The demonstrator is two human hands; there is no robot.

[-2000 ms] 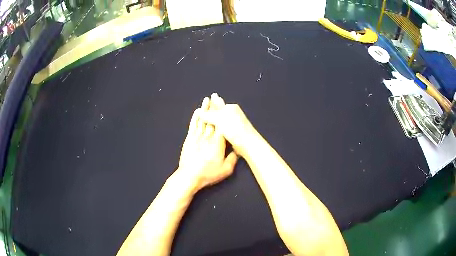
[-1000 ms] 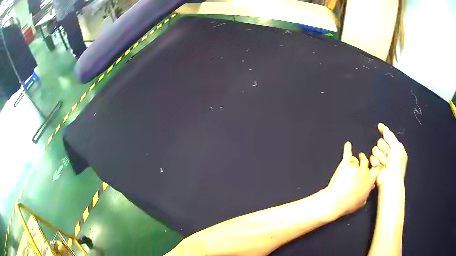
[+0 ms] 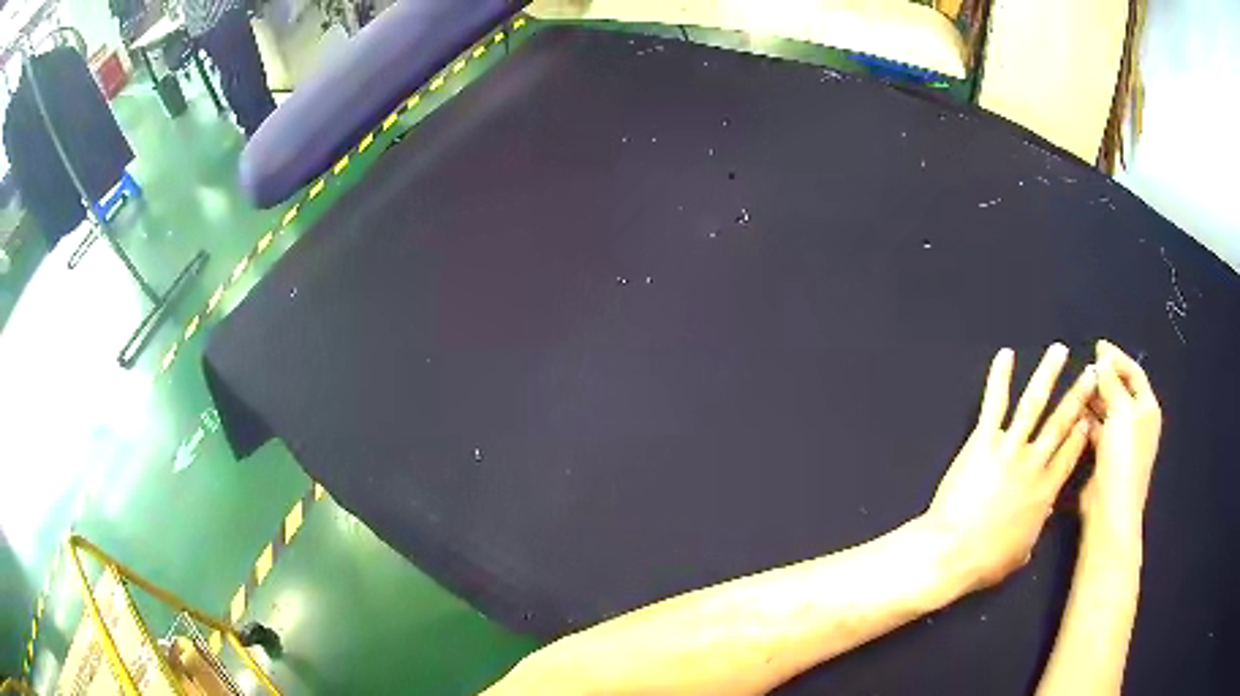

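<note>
A large black cloth (image 3: 585, 340) covers the table in front of me, with pale thread bits scattered on it. My left hand (image 3: 1013, 483) is over the right part of the cloth, back up, fingers spread and empty. My right hand (image 3: 1126, 428) is just to its right, with slightly bent fingers touching the left hand's outer fingers. No garment or tool shows in either hand. Part of the right hand's inner side is hidden.
A padded purple bar (image 3: 354, 102) lies beyond the cloth's upper left edge. A yellow-framed trolley (image 3: 136, 625) stands at lower left. A rack with dark garments (image 3: 61, 129) and a person's dark-clothed legs (image 3: 242, 68) are at upper left. Pale panels (image 3: 1040, 68) stand at the far edge.
The view has turned left since the first frame. My hands, first one over the other, are now side by side; my left fingers have straightened and spread since the last frame.
</note>
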